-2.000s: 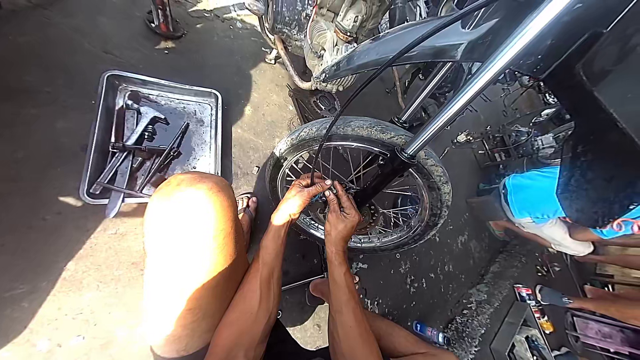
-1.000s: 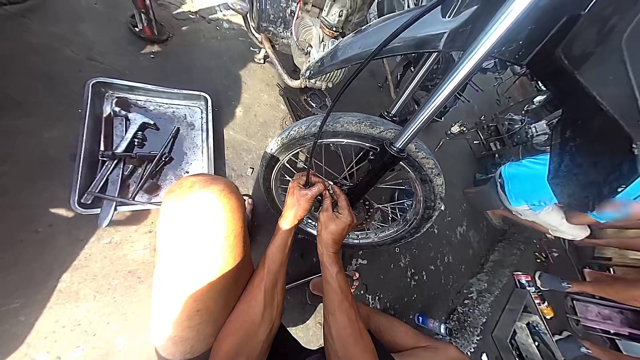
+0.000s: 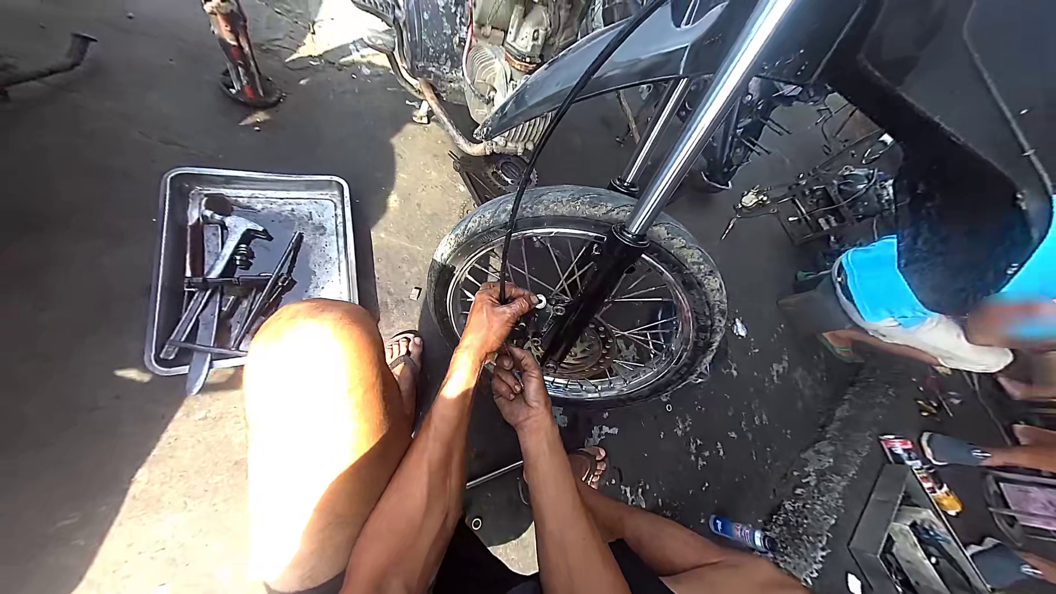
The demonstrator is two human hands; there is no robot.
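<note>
My left hand (image 3: 495, 320) is closed around the lower end of a black cable (image 3: 528, 177), beside the spoked front wheel (image 3: 660, 355) of a motorcycle. A small pale ring (image 3: 540, 302) shows at its thumb and fingertip. Just below it, my right hand (image 3: 521, 392) has its fingers curled, palm partly turned up; whether they grip a small part cannot be seen. Both hands are left of the black lower fork leg (image 3: 587, 301), near the hub. The chrome fork tube (image 3: 709, 124) rises above it. My fingers partly hide the hub area.
A metal tray (image 3: 352, 239) on the left holds a hammer (image 3: 231, 243) and several tools. An engine (image 3: 503, 58) stands behind the wheel. A spray can (image 3: 742, 533) lies at lower right. On the right are another person's blue shirt (image 3: 879, 268) and an open metal box (image 3: 874, 528).
My hands were close together at the hub; now they have parted, with my right hand lower and its palm turned up. The pale ring now shows at my left fingertips.
</note>
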